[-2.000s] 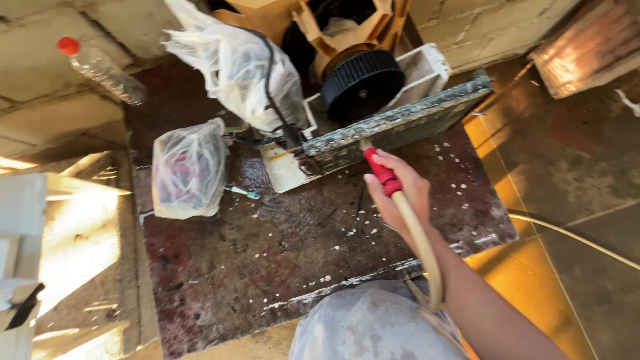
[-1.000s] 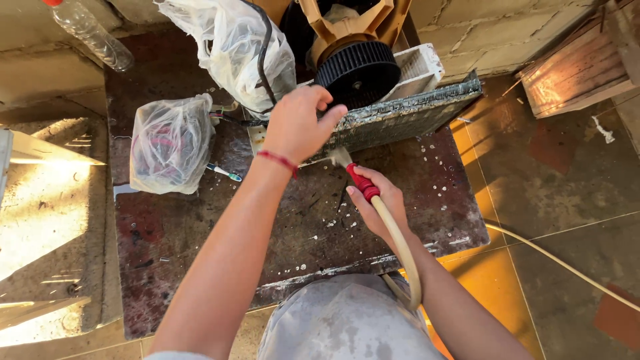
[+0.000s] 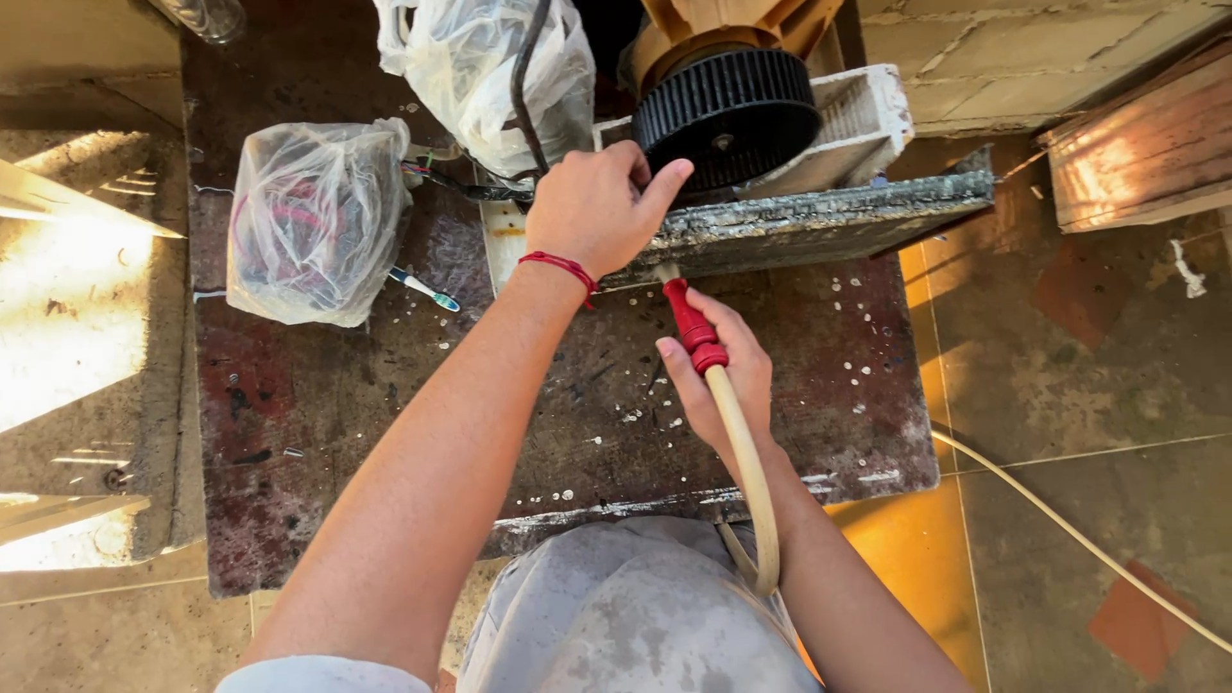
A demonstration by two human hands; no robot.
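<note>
My right hand [image 3: 736,371] grips a red hose nozzle [image 3: 693,327] on a cream hose [image 3: 746,462]. Its tip points at the lower side of a finned metal coil panel [image 3: 818,226], with water seemingly at the tip. My left hand [image 3: 602,207] rests at the panel's left upper edge, thumb out, fingertips partly hidden; whether it grips the panel I cannot tell. Behind the panel are a black ribbed blower wheel [image 3: 727,115], a tan plastic housing [image 3: 746,24] and a white frame [image 3: 871,115].
On the stained table [image 3: 385,462] are a plastic-wrapped part [image 3: 318,221], a toothbrush [image 3: 423,289], another bagged part [image 3: 491,87] with a black cable [image 3: 525,87], and a clear bottle [image 3: 210,14]. A wooden box [image 3: 1136,144] is at right; hose trails over the tiled floor [image 3: 1088,385].
My left hand, out of view two seconds ago, has come to the panel's left end. My right hand still holds the nozzle below the panel.
</note>
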